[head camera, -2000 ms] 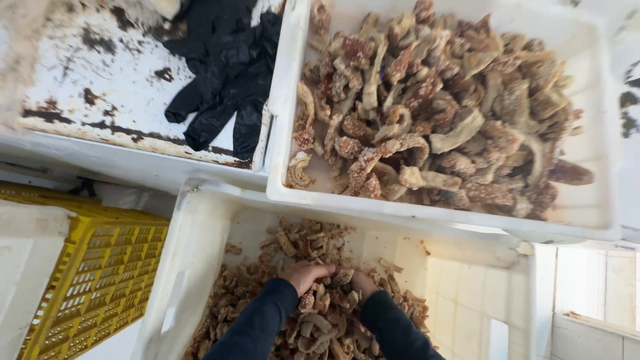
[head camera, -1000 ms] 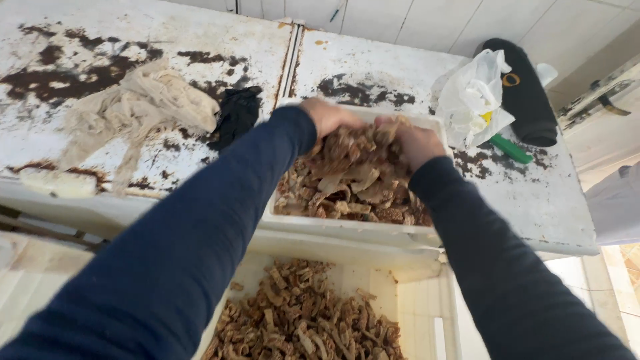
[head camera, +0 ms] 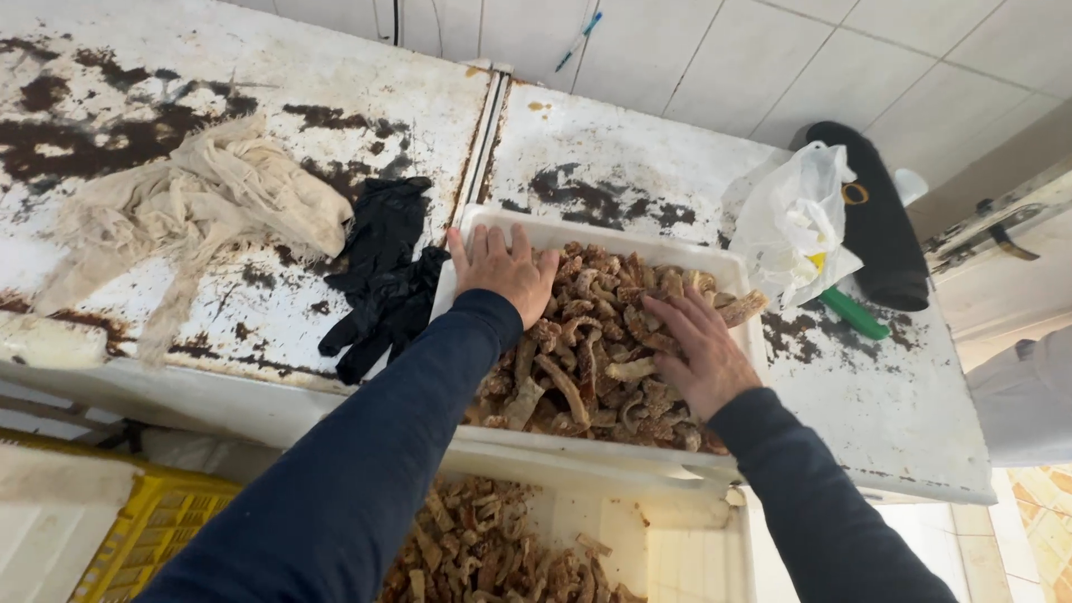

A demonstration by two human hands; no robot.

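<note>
A white plastic tray (head camera: 603, 448) on the worn white surface holds a heap of brown, crusted strips (head camera: 578, 368), which look like fried pieces of food. My left hand (head camera: 507, 272) lies palm down at the tray's upper left, its fingers spread over the heap's edge and the tray wall. On the right side of the heap rests my right hand (head camera: 703, 356), fingers a little apart, touching the strips. Neither hand grips anything. Below, a larger cream plastic bin (head camera: 695, 557) contains more of the same strips (head camera: 494, 553), partly hidden by my left sleeve.
Black gloves (head camera: 385, 260) and a frayed beige cloth (head camera: 218, 193) lie left of the tray. To its right are a clear plastic bag (head camera: 791, 222), a green handle (head camera: 854, 312) and a dark cylindrical object (head camera: 875, 218). A yellow crate (head camera: 151, 528) stands at lower left.
My hands have moved from the lower bin to the upper tray. One second ago they were gathered over its strips; now they rest apart on the heap. The view has shifted strongly.
</note>
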